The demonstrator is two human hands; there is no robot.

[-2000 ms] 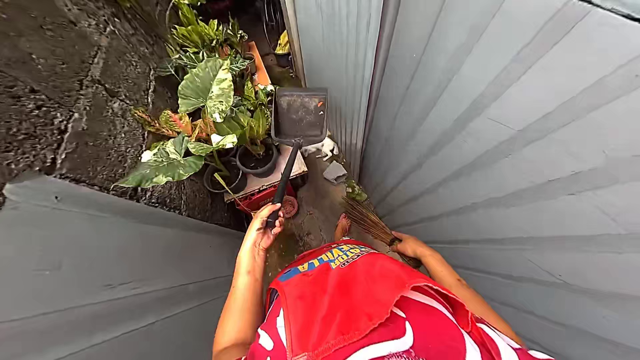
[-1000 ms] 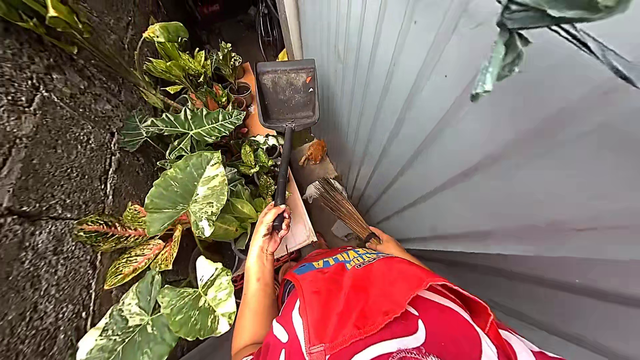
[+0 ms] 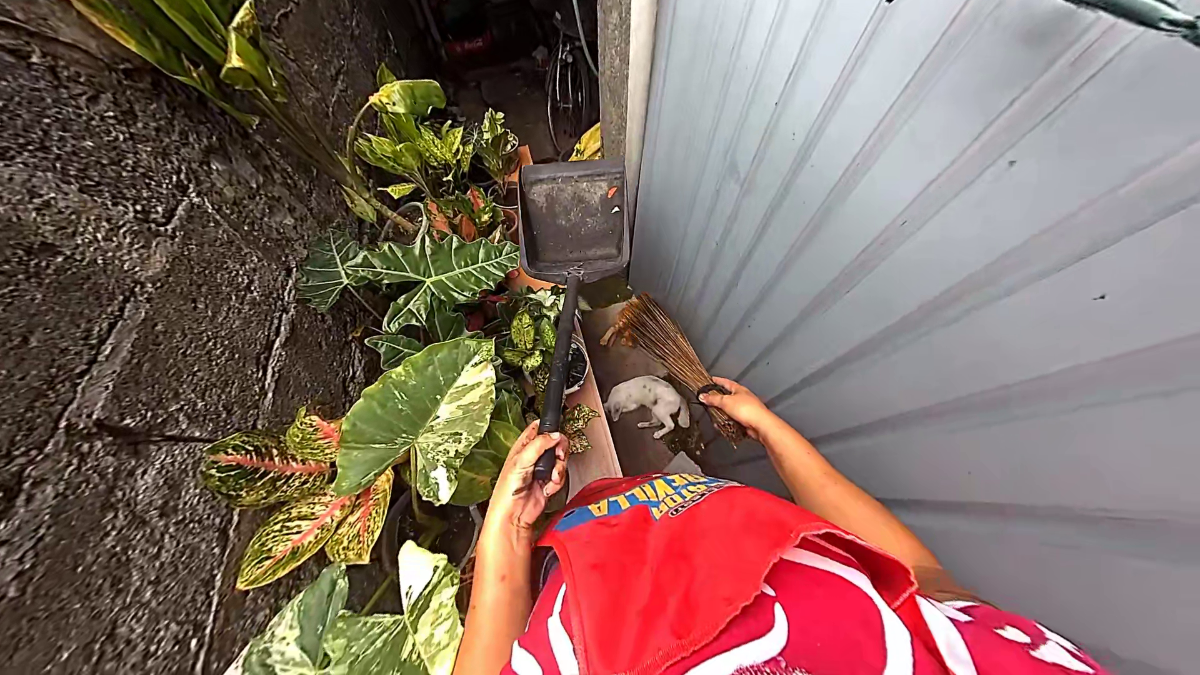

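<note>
My left hand (image 3: 532,476) grips the lower end of the long black handle of a dustpan (image 3: 574,220). The dark pan is held up ahead of me, with a small reddish bit and a pale bit in it. My right hand (image 3: 739,407) is closed around the bound end of a stick broom (image 3: 670,347), whose bristles point forward and left over the ground near the metal wall. A small white animal with spots, perhaps a kitten (image 3: 649,403), is on the ground between the broom and the plants, and an orange-brown one is partly hidden behind the bristles.
A corrugated metal wall (image 3: 900,216) runs along the right and a rough concrete wall (image 3: 122,309) along the left. Potted plants with large leaves (image 3: 417,412) crowd the left side by a board (image 3: 597,450). A bicycle wheel (image 3: 568,89) stands in the dark area ahead.
The view has moved forward along the passage. The dustpan and broom have stayed in my hands. The white animal, hidden or only partly seen a second ago, now shows beside the broom.
</note>
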